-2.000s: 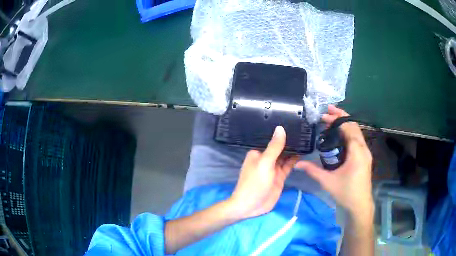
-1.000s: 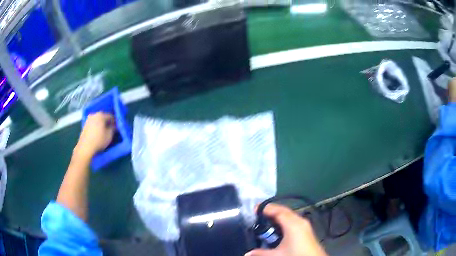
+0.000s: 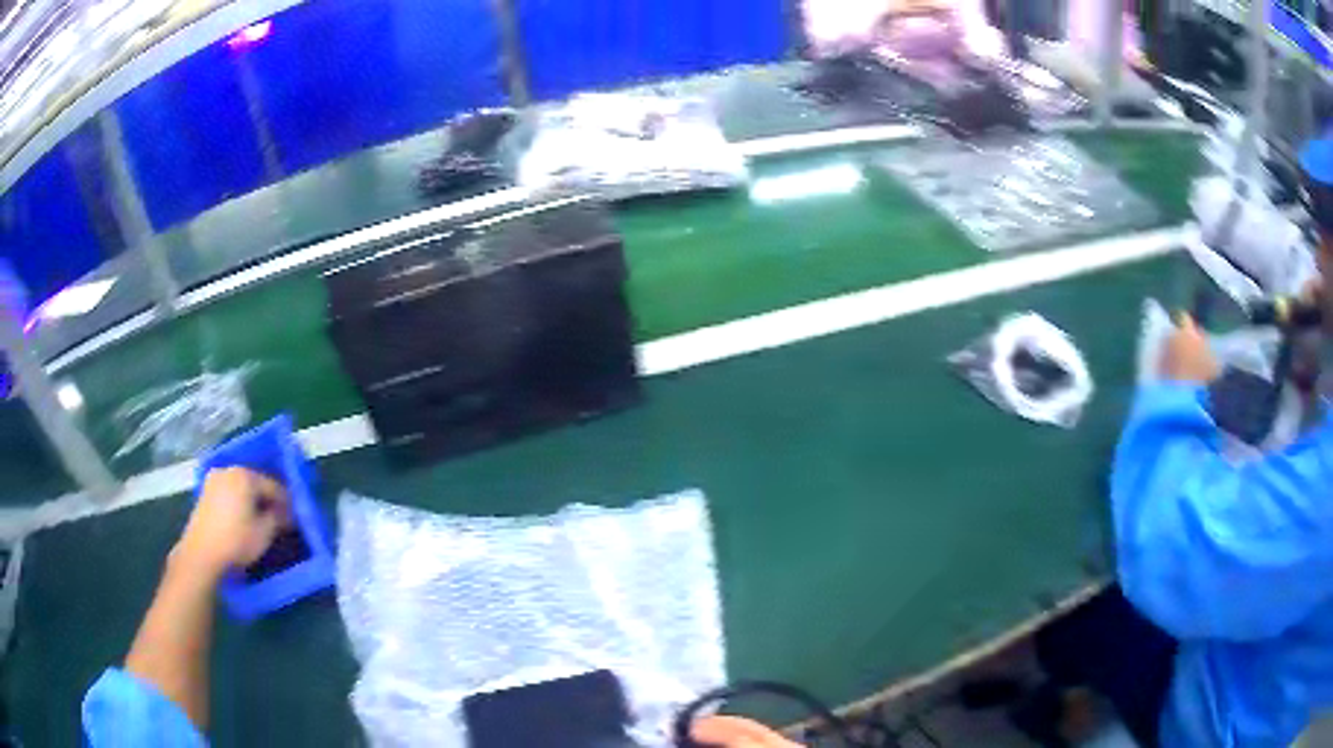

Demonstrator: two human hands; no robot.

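Observation:
My left hand (image 3: 241, 523) is in the small blue bin (image 3: 304, 544), over its dark contents. The fingertips are blurred, and I cannot tell whether they pinch anything. The black housing (image 3: 547, 713) lies on the near part of the bubble wrap (image 3: 534, 585), cut off by the bottom edge. My right hand (image 3: 738, 732) is mostly below the picture's edge, right of the housing. A black cord (image 3: 775, 690) loops over it. The screwdriver's body is hidden or out of the picture.
A large black box (image 3: 483, 329) stands behind the bubble wrap. A bagged cable coil (image 3: 1041, 368) lies to the right. Clear plastic (image 3: 187, 417) lies behind the blue bin. A worker in blue (image 3: 1221, 512) sits at the right, by the curved bench edge.
The view has tilted up and turned right. My left hand has gone from the housing to the bin and stays there. The housing and right hand have sunk towards the bottom edge.

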